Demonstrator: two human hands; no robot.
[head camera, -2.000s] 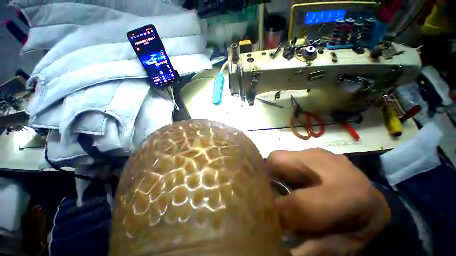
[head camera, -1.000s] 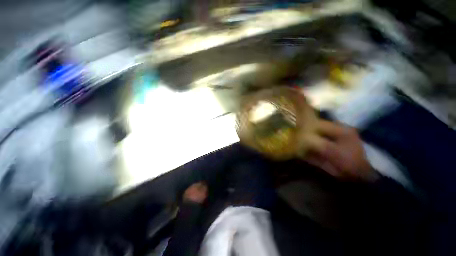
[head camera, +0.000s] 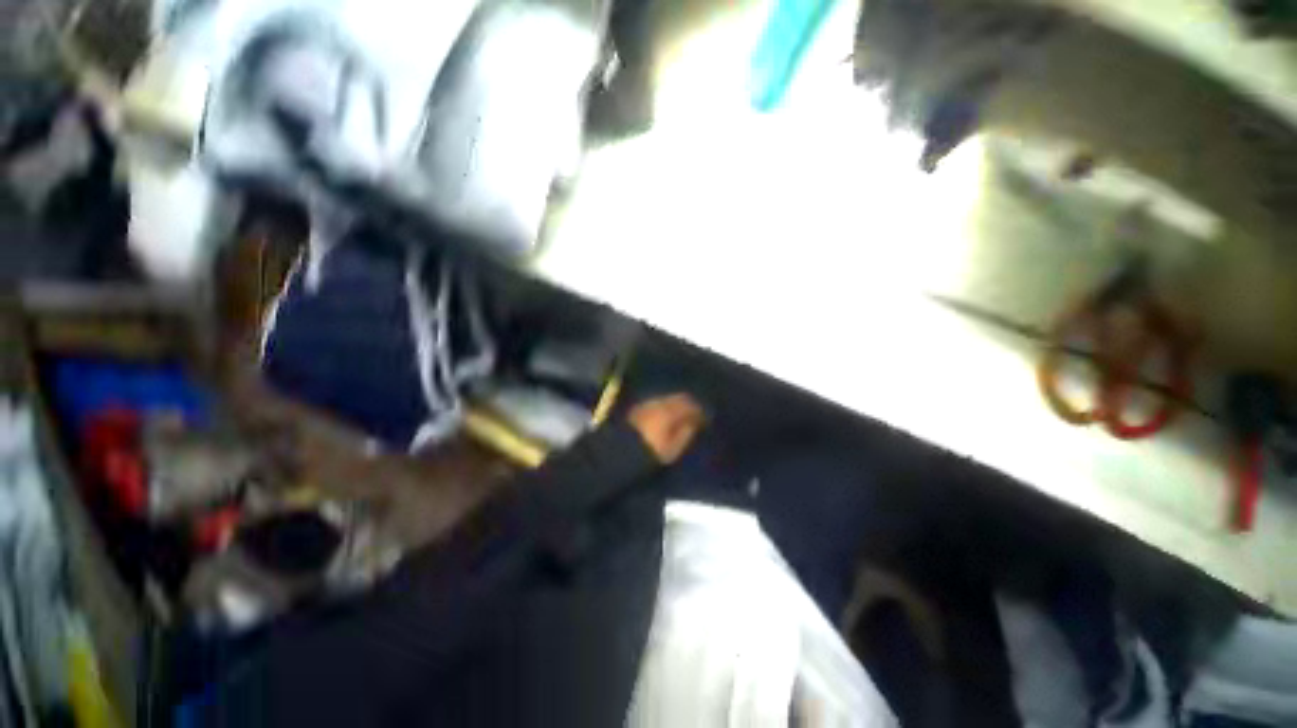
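My left hand (head camera: 669, 427) is small and blurred below the table's front edge, at the end of a dark sleeve. Its fingers look bent, and I cannot tell whether it holds anything. My right hand is not in view, and neither is the amber ribbed glass. White cloth (head camera: 733, 626) lies over my lap between dark clothing. The white sewing table (head camera: 797, 270) is brightly lit and slants down to the right.
Orange-red scissors (head camera: 1117, 370) and a red-handled tool (head camera: 1247, 484) lie on the table, right. The machine head (head camera: 1138, 86) and a turquoise object (head camera: 790, 50) are above. Pale pieces (head camera: 498, 114) lie upper left, navy quilted pieces (head camera: 349, 341) hang below. A cluttered box (head camera: 86, 306) stands at left.
The view has swung down and left. The amber glass, held up by my right hand earlier, has left the picture with that hand. The phone is also out of view.
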